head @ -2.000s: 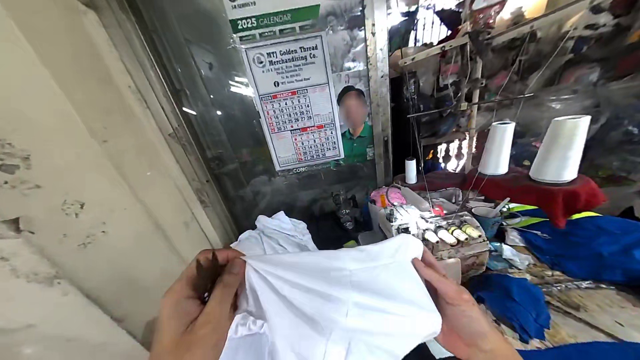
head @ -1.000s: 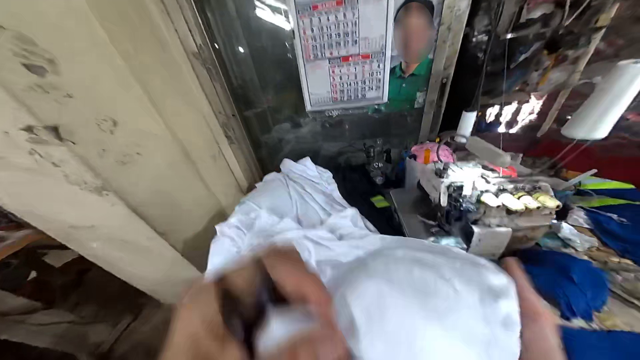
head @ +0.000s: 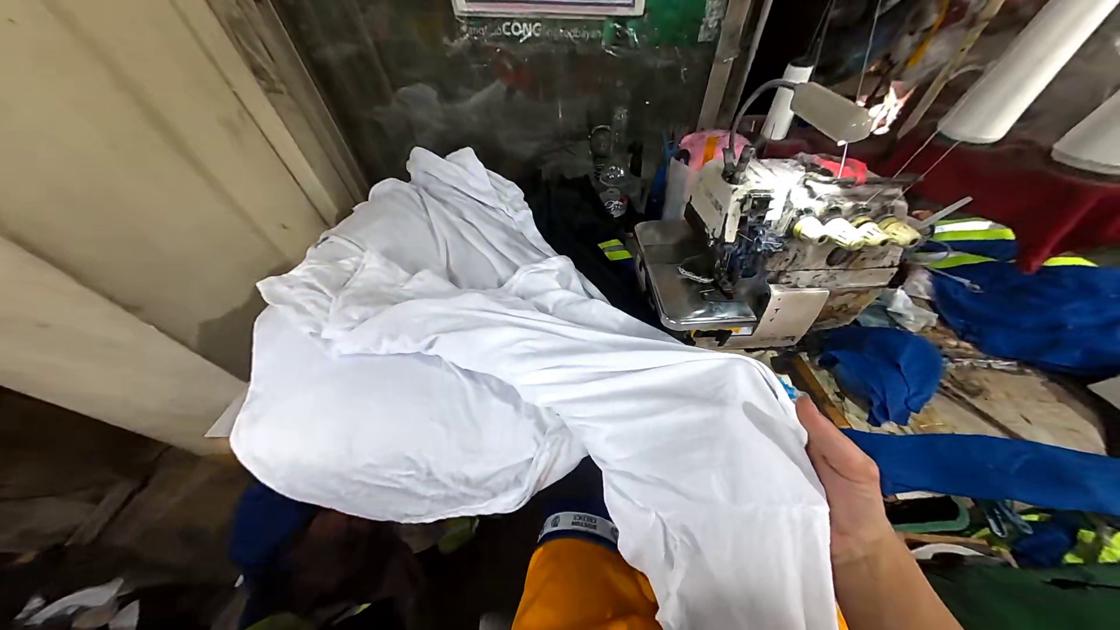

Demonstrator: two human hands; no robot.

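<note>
White fabric lies heaped to the left of an overlock sewing machine, and one length of it runs down over the front edge toward me. At the right edge of that length is my right hand, its fingers partly hidden by the cloth it holds. My left hand cannot be seen. The machine's metal plate has a bit of white thread on it, and its lamp is lit.
Large white thread cones stand at the upper right above red cloth. Blue fabric pieces lie on the worn table at right. A beige wall borders the left; a clear bottle stands behind the heap.
My left hand, seen on the fabric before, has left the view. The white fabric, earlier held up between both hands, now hangs down beside my right hand. The view has tilted downward.
</note>
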